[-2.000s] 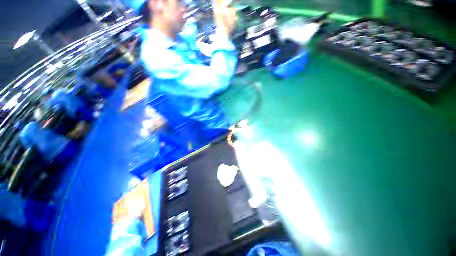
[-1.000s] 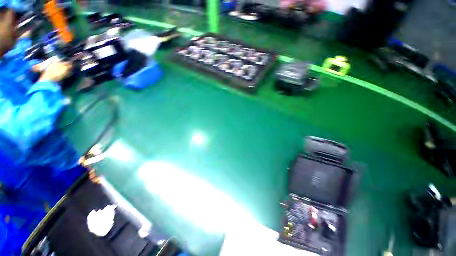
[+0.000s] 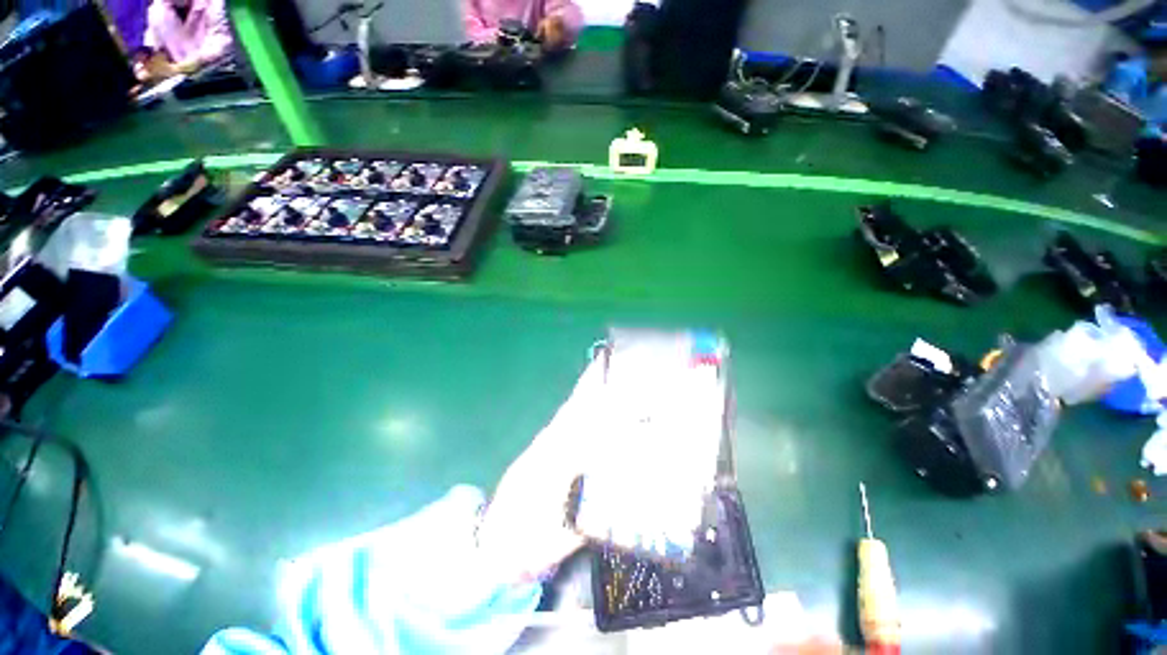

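An opened black case (image 3: 678,589) lies in front of me on a white sheet. Its lower section shows boards and small parts. A strongly overexposed white area covers its upper part, so I cannot tell what lies there. My left hand (image 3: 544,493), in a light-blue sleeve from the lower left, reaches to the case's left side. Its fingers are lost in glare, and its grip cannot be told. A small skin-toned patch at the bottom edge may be my right hand (image 3: 813,647), cut off. A screwdriver (image 3: 875,595) with a pale handle lies right of the case.
A black tray (image 3: 480,230) of boards stands at the back left, beside a closed-looking black unit (image 3: 548,211) and a yellow item (image 3: 634,154). A blue bin (image 3: 128,335) is at left. A plastic-wrapped unit (image 3: 1007,416) is at right, with black cases behind. Workers' hands show across the line.
The view has swung right from the neighbouring worker, bringing the case to the centre. My left hand and sleeve have come into view over it. The screwdriver and wrapped unit now show fully.
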